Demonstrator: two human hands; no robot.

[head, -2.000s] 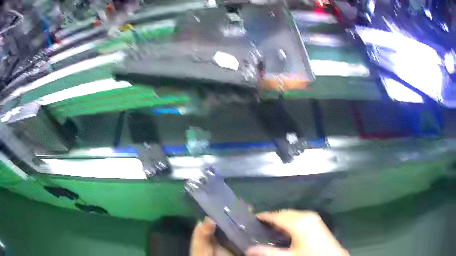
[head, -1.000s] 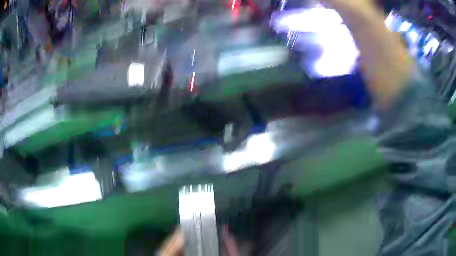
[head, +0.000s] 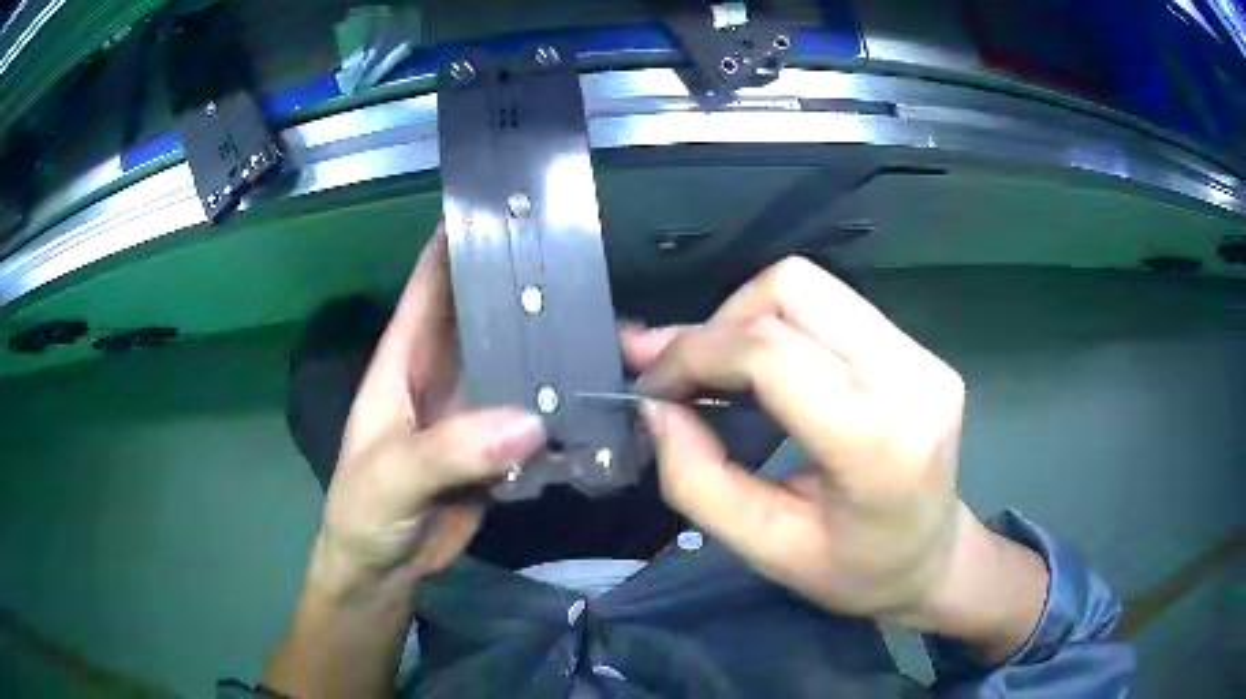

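A flat dark grey fixture plate (head: 526, 253) stands lengthwise over my lap, with several bright screws down its middle and paired screws at both ends. My left hand (head: 417, 444) grips its lower left side, thumb on the face near the lower screws. My right hand (head: 820, 451) pinches a thin silver hex key (head: 608, 396) between thumb and fingers, at the plate's lower right. The key's tip points at the lowest middle screw; I cannot tell that it touches it. Some right fingertips are close behind the plate's right edge.
The silver front rail (head: 670, 126) crosses behind the plate. A black bracket (head: 230, 148) sits on it at left, another black bracket (head: 738, 52) at right. A crumpled pale scrap (head: 376, 48) lies by the blue strip. Black handles or latches are on the green panel below.
The view has tilted down and steadied. The plate is now upright in my left hand. My right arm, reaching to the upper right one second ago, is back at the plate with the hex key.
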